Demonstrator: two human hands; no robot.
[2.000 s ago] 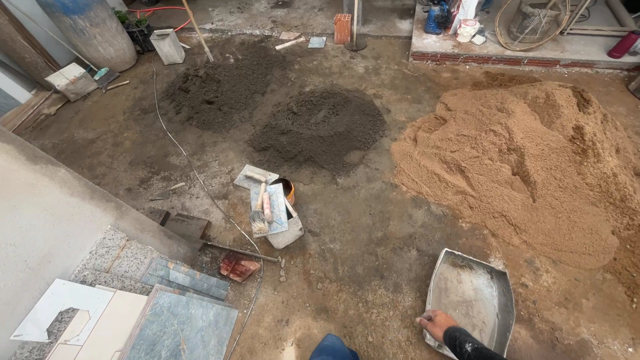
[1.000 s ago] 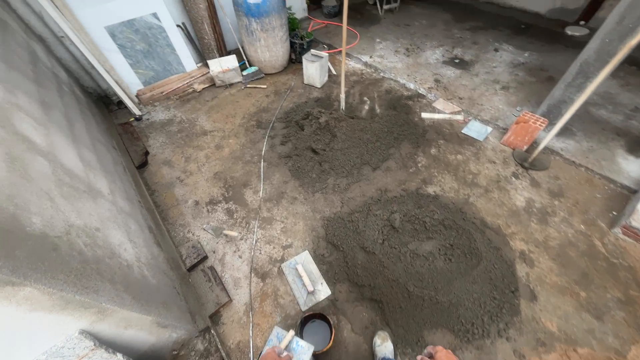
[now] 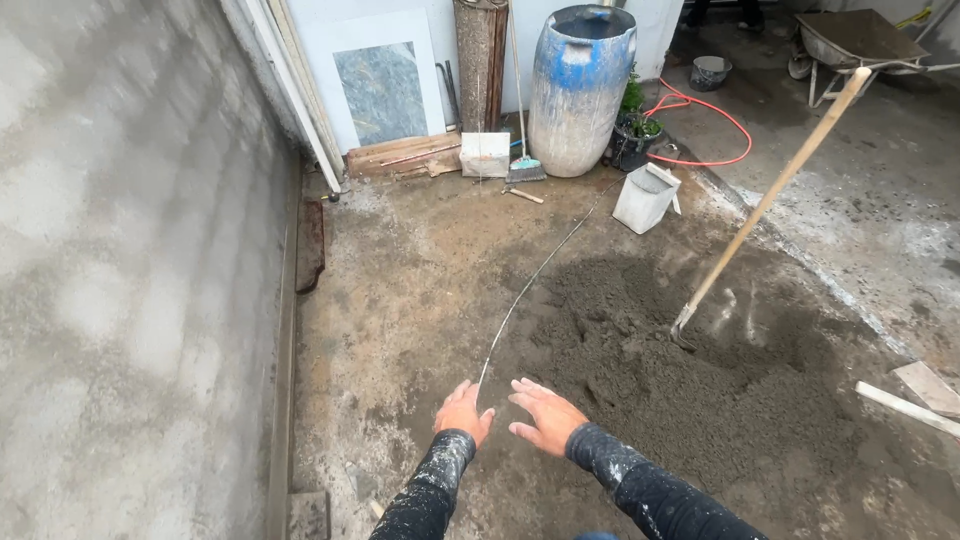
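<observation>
My left hand [image 3: 463, 412] is held out over the wet floor, fingers spread, with nothing in it. A thin pale cable [image 3: 517, 304] on the ground runs up to its fingers in the picture; whether they touch, I cannot tell. To its right my right hand [image 3: 547, 415] is also empty, thumb and fingers apart, near the left edge of a heap of grey mortar [image 3: 675, 397]. A long wooden-handled hoe [image 3: 772, 195] stands tilted with its blade in that heap. Beyond the heap sits a whitish square bucket [image 3: 646, 199].
A plastered wall [image 3: 150, 262] rises along the left. At the back are a blue, cement-stained barrel [image 3: 581, 97], a broom [image 3: 526, 169], a hammer [image 3: 523, 196], a potted plant [image 3: 636, 139] and a red hose [image 3: 739, 127]. A wheelbarrow [image 3: 862, 37] stands at the upper right, near a person's legs.
The view has swung far left, away from the sand heap. Two seconds ago a hand was at a metal tray; one second ago my left hand was by a trowel. Both hands are now raised and empty.
</observation>
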